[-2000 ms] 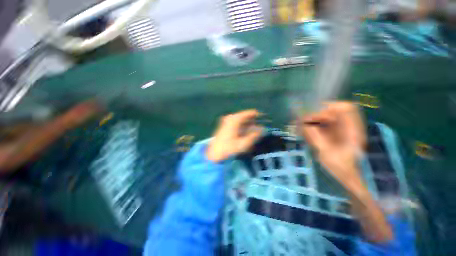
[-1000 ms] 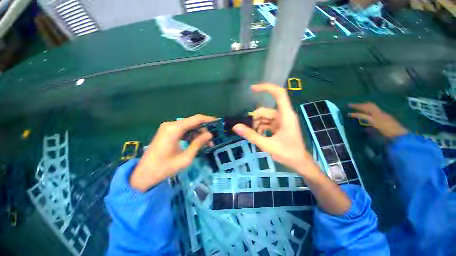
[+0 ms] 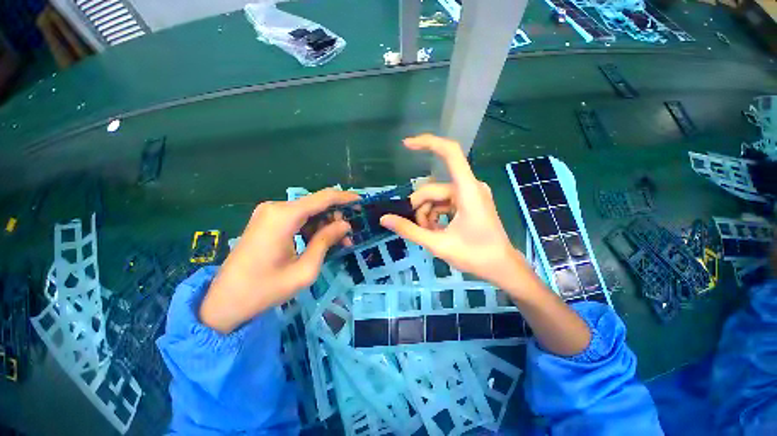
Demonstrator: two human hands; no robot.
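Note:
My left hand (image 3: 277,255) grips the left end of a dark plastic frame (image 3: 365,220), held level above the sheets. My right hand (image 3: 464,217) is at the frame's right end, its thumb and fingers on a black adhesive pad (image 3: 390,210) that lies against the frame. The index finger is raised. Whether the pad is stuck down cannot be told. Below the hands, a sticker sheet (image 3: 439,329) with a row of black squares lies on a heap of pale blue empty liners (image 3: 383,387). Another sticker sheet (image 3: 558,226) lies to the right.
Dark frames are piled at left (image 3: 145,298) and right (image 3: 660,264). A yellow-edged frame (image 3: 205,246) lies left of my left hand. A pale metal post (image 3: 477,77) rises behind my right hand. A plastic bag (image 3: 298,36) lies at the far side. Another person's blue sleeve (image 3: 745,358) is at right.
My hands have come together on the frame and black pad since the oldest frame. The other person's hand at right has withdrawn. The bench has shifted in view.

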